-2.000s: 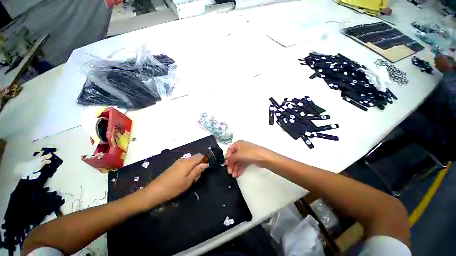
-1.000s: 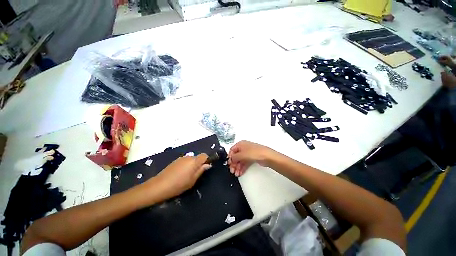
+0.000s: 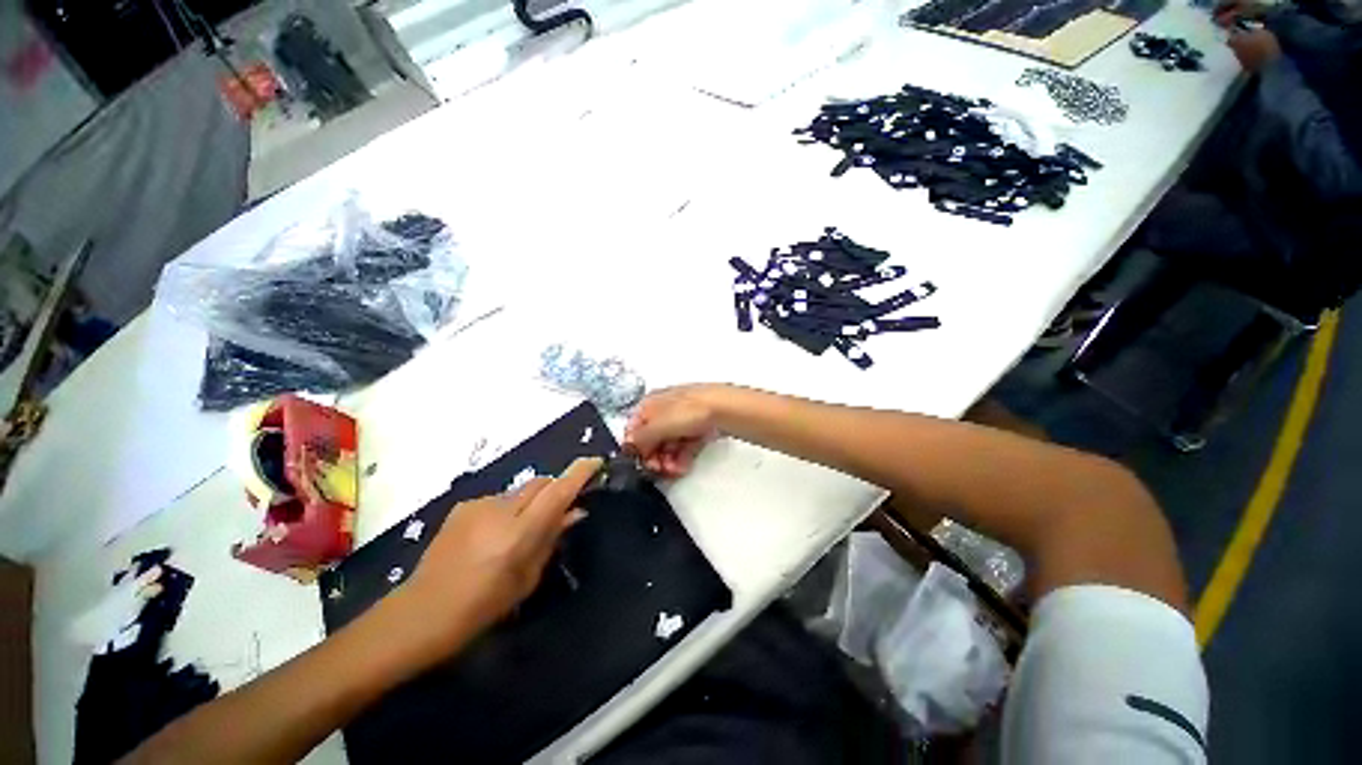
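Note:
The black mat lies at the table's front edge with several small pale pieces on it. My left hand is over the mat, its fingertips closed at a small dark item near the mat's far right corner. My right hand is at that corner, fingers curled at the item's right side; its grip is hidden. The item blends with the mat, so its shape is unclear. Small silvery hardware lies just beyond the corner.
The red tape dispenser and bagged dark pieces are beyond the mat. Plain black strips lie left. Two piles of pale-dotted black strips lie right. A person's hand shows far right. Plastic bags are below the table edge.
The view has tilted and shifted, so the piles sit higher in the picture. The dark item stood up from the mat two seconds ago and now looks lower. Both hands stay at the mat's corner.

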